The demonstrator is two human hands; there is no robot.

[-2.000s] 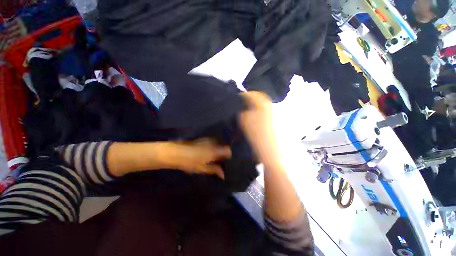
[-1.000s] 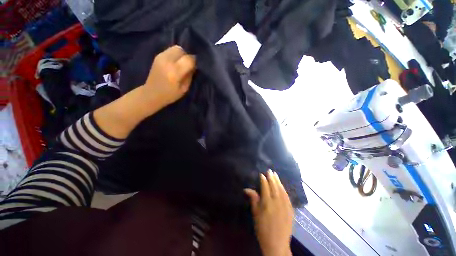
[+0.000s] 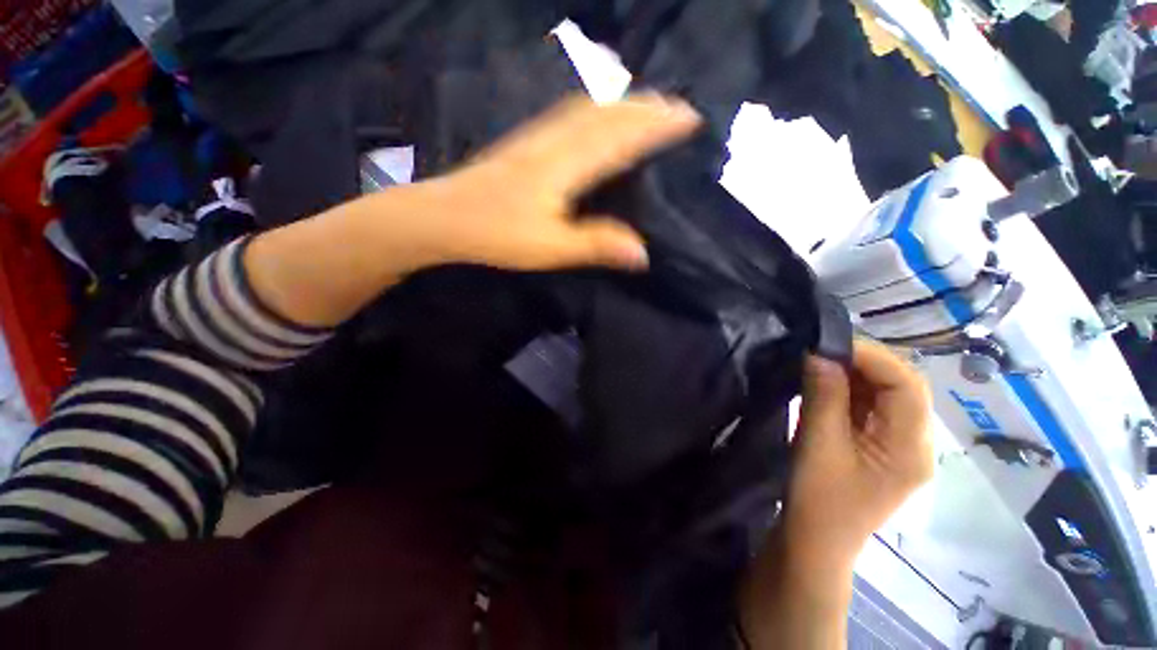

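Observation:
A large black garment (image 3: pixel 634 381) lies bunched in front of me, slightly shiny, with its right edge raised near the sewing machine head. My left hand (image 3: pixel 558 191) is spread over the garment's upper part, thumb and fingers apart, slightly blurred. My right hand (image 3: pixel 863 432) pinches the narrow edge of the garment between thumb and fingers beside the machine head. The white sewing machine (image 3: pixel 907 248) with a blue stripe stands to the right. Its needle area is hidden behind the cloth and my right hand.
More black cloth (image 3: pixel 343 64) is heaped at the back. A red crate (image 3: pixel 32 241) with dark and white pieces is at the left. A black control panel (image 3: pixel 1078 540) is on the machine at the lower right. Dark scissor-like loops (image 3: pixel 1015 635) lie at the bottom right edge.
My right hand has moved up and now pinches the garment edge near the machine head. My left hand has moved right and opened, letting go of the cloth. The garment has shifted right.

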